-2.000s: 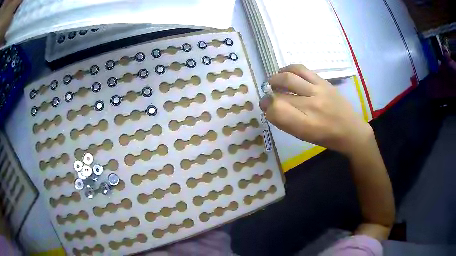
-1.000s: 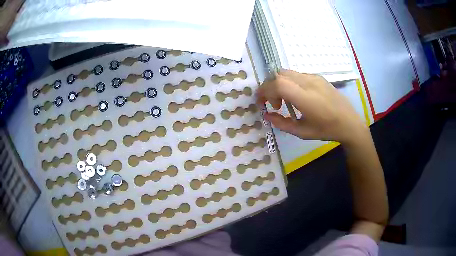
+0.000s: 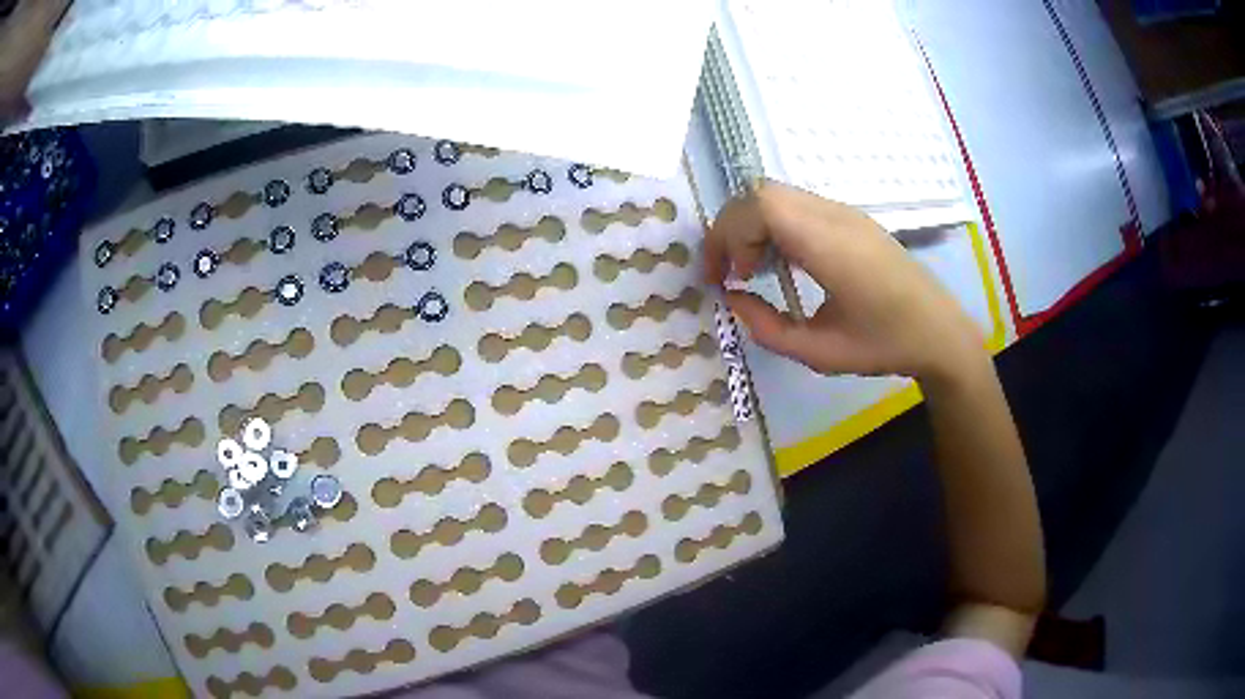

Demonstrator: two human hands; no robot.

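The pale slotted board (image 3: 553, 458) lies flat, with tan dumbbell-shaped cutouts. Dark rings with silvery centres (image 3: 421, 255) sit in its far rows. Loose silver washers and caps (image 3: 258, 471) lie in a pile at its left. My right hand (image 3: 833, 280) is at the board's right edge, fingers bent around a thin tan stick tool (image 3: 788, 290). Its fingertips are close to a small pale spot at the edge; whether they pinch a part is unclear. Blurred skin, seemingly my left hand (image 3: 25, 48), is cut off at the top left, beside a large white sheet or tray (image 3: 369, 68).
The white sheet or tray overhangs the board's far edge and hides some rings. Stacked white trays (image 3: 853, 109) stand beyond my right hand. A blue bin (image 3: 41, 205) is at far left, above another slotted board (image 3: 48, 498). A dark tray (image 3: 205, 148) shows behind the board.
The white sheet or tray has come nearer and now covers the board's far right rings. My right hand's fingers have turned down at the board's edge, showing the stick. The view has shifted slightly.
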